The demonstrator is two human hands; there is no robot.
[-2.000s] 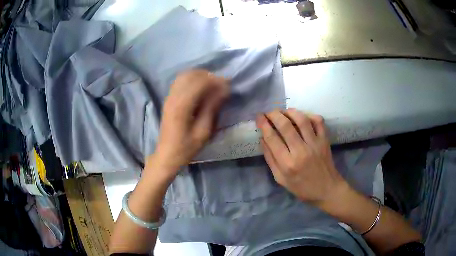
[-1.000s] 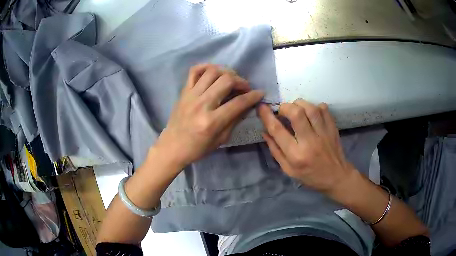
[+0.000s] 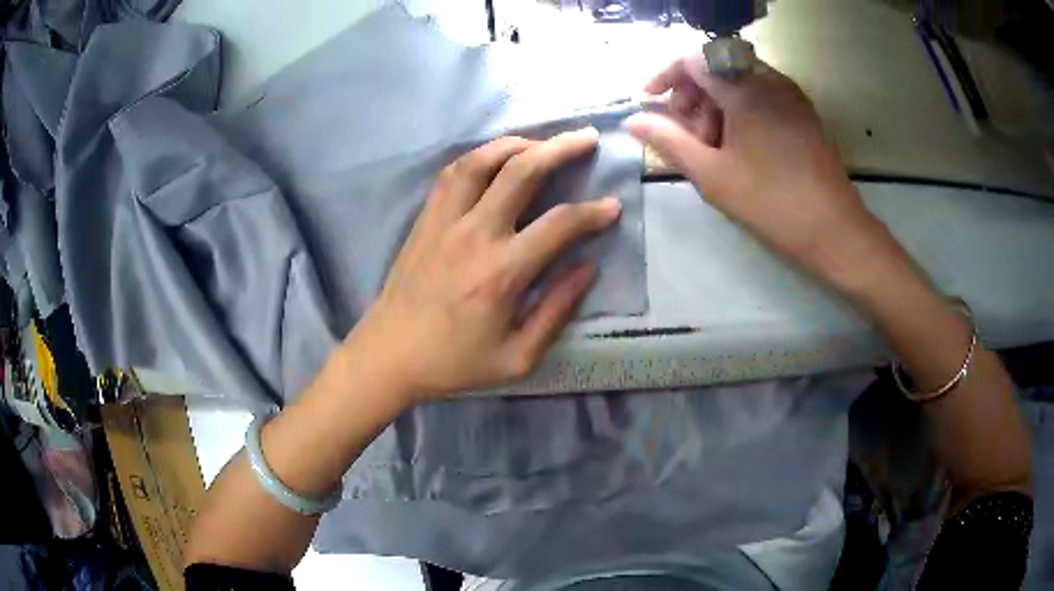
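Note:
A grey garment panel point(image 3: 358, 150) lies on the white sewing table, its right end close to the bright lamp glow. My left hand point(image 3: 485, 254) is spread palm down on the panel, fingers apart, pressing it flat. My right hand point(image 3: 763, 162) is at the panel's upper right corner, thumb and fingertips pinching its edge just below the machine's metal parts point(image 3: 728, 52). The needle and presser foot are lost in the glare.
Grey cloth pieces point(image 3: 173, 208) are heaped at the left. Dark pen-like tools point(image 3: 954, 75) lie on the metal machine bed point(image 3: 861, 121). A thin dark strip point(image 3: 641, 333) lies near the table's front edge. Stacked grey panels point(image 3: 624, 462) lie below. A brown carton point(image 3: 156, 485) stands lower left.
My right hand has moved up from the panel's lower corner to its upper right corner. My left hand has gone from pinching the lower edge to lying spread on the panel.

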